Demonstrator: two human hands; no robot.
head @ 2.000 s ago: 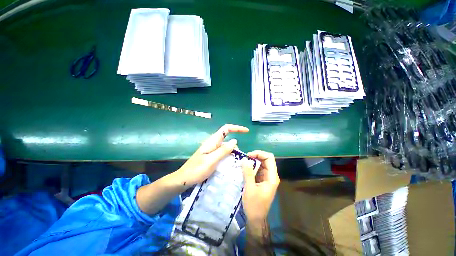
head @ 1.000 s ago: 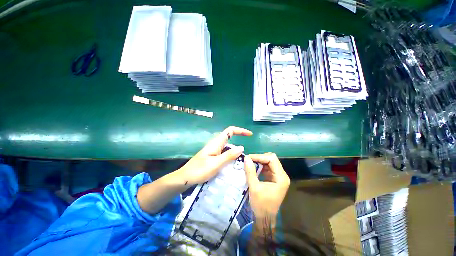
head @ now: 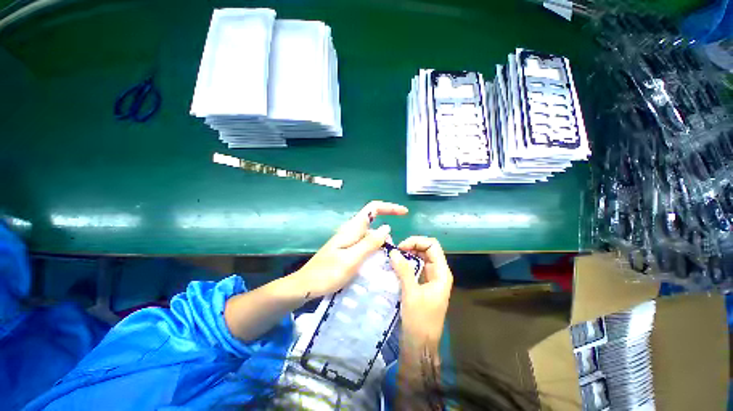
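Observation:
A black-outlined panel [head: 354, 329] with a pale centre is held tilted over the lap, below the bench edge. My left hand [head: 346, 253] grips its upper left end with the thumb on top and the index finger stretched out to the right. My right hand [head: 422, 281] pinches the upper right corner with thumb and fingers. The fingertips of both hands are close together at the panel's top end. Whether a small part is between them cannot be told.
On the green bench [head: 145, 185] stand blank white stacks [head: 233, 68], black-outlined panel stacks [head: 462, 120], a narrow strip [head: 277, 171] and scissors [head: 138, 102]. Shiny clear trays [head: 667, 152] pile at right. An open carton [head: 691, 345] holds panels [head: 627, 353]. Another person's blue sleeve [head: 20, 321] shows at left.
My right hand has moved up and left from its place one second ago, its fingers now nearer the panel's corner. The panel has shifted slightly. The blue sleeve at far left has moved.

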